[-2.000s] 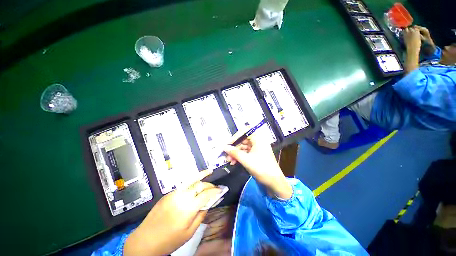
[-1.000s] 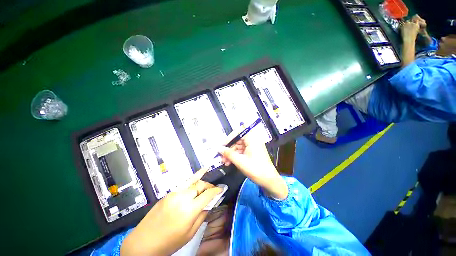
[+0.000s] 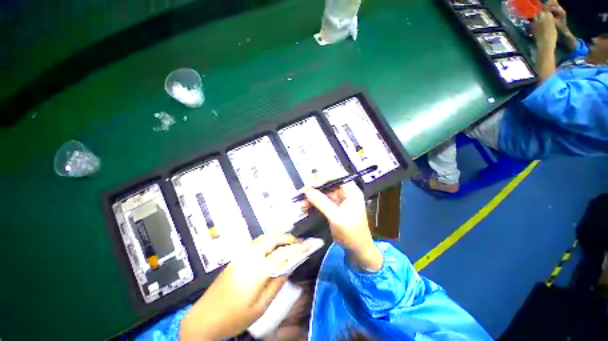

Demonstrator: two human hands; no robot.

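A black foam tray (image 3: 127, 273) lies in front of me with a row of phone screen-and-frame units in its slots. The leftmost unit (image 3: 157, 233) looks darker and greyer than the bright white others. My right hand (image 3: 343, 213) holds dark tweezers (image 3: 340, 181) over the middle and right slots, their narrow end near the middle unit (image 3: 263, 183). My left hand (image 3: 243, 283) holds a folded white sheet (image 3: 298, 258) at the tray's near edge. The left fingertips are close to the middle unit; whether they touch it is unclear.
Two clear cups (image 3: 185, 88) with whitish contents stand beyond the tray, with small scraps (image 3: 163, 120) between them. A plastic-wrapped post (image 3: 339, 21) stands at the back. At right are another tray (image 3: 497, 44), a red container (image 3: 525, 8) and a worker in blue (image 3: 567, 110).
The tweezers have turned flatter, their far end swinging down to the right. My left hand has moved slightly right and its fingers have shifted with the white sheet.
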